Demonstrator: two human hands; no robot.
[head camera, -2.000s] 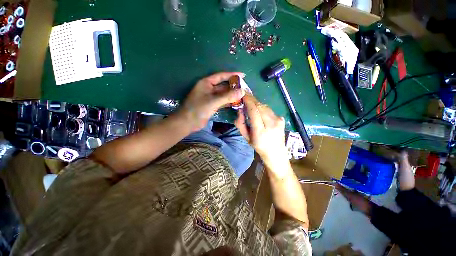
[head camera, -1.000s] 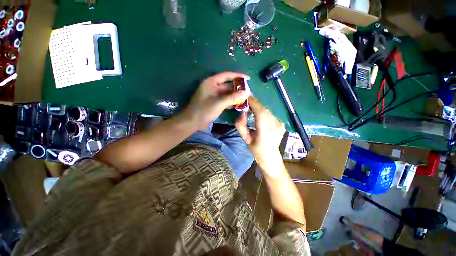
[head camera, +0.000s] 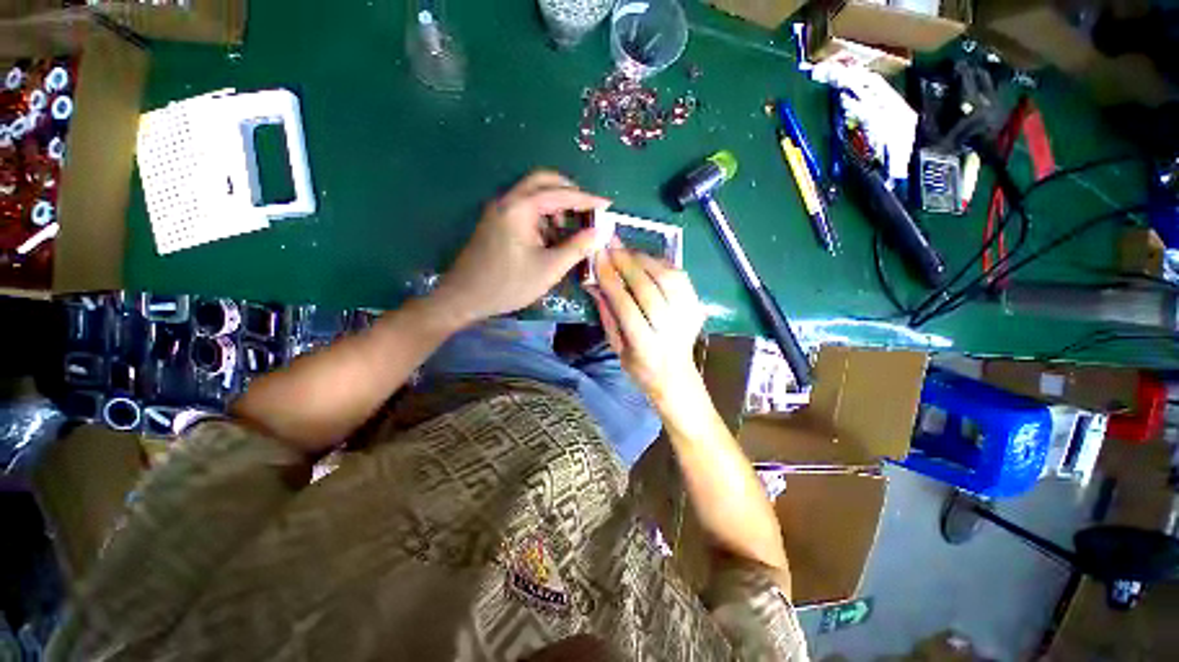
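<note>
A small white housing (head camera: 656, 233) with a dark rectangular window is held between my two hands above the front of the bench. My left hand (head camera: 524, 246) grips its left side with the fingertips. My right hand (head camera: 647, 310) has its fingers on the lower left part and partly covers it. A hammer (head camera: 737, 246) with a dark and yellow-green head lies just right of the hands. Small copper-coloured fittings (head camera: 634, 109) lie in a loose pile behind the hands, beside a clear plastic cup (head camera: 648, 36).
A white frame (head camera: 301, 155) lies on white perforated sheets (head camera: 188, 175) at left. An open carton (head camera: 97, 168) stands at far left. Pens (head camera: 807, 188), a black-handled tool (head camera: 899, 226) and cables lie at right. Open cartons (head camera: 834, 524) and a blue stool (head camera: 983, 433) are below.
The held housing has been turned; its windowed face now shows instead of the reddish side. The view has shifted slightly. The other person's arm at lower right is gone from view.
</note>
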